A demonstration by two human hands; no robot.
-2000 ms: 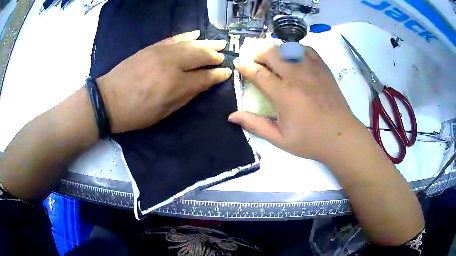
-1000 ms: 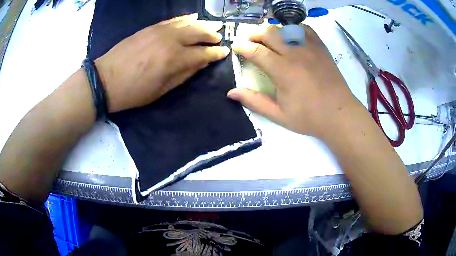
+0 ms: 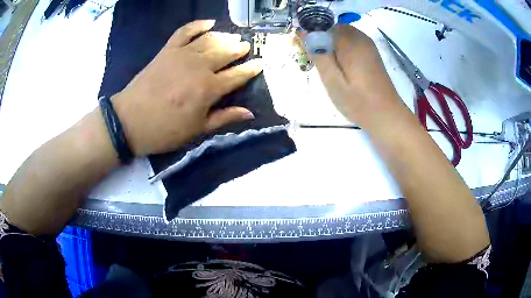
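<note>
A dark garment panel (image 3: 233,160) lies on the white machine bed, its near end folded with a pale frayed edge across it. My left hand (image 3: 192,87) lies flat on the panel with fingers spread, fingertips beside the presser foot (image 3: 257,43). My right hand (image 3: 349,64) is right of the presser foot, off the panel, partly behind a round metal and pale knob. Its fingertips are hidden or blurred near a small yellowish-green piece (image 3: 303,60), so whether it holds anything is unclear.
Scissors with red handles (image 3: 445,113) lie right of my right hand. The white sewing machine head with blue stripe (image 3: 474,14) is at upper right. A printed ruler tape (image 3: 256,228) runs along the front edge. A blue crate (image 3: 74,262) is below left.
My right hand has left the panel and moved up and right behind the knob. The panel's near end now shows folded, and the yellowish block under my right fingers is no longer seen there.
</note>
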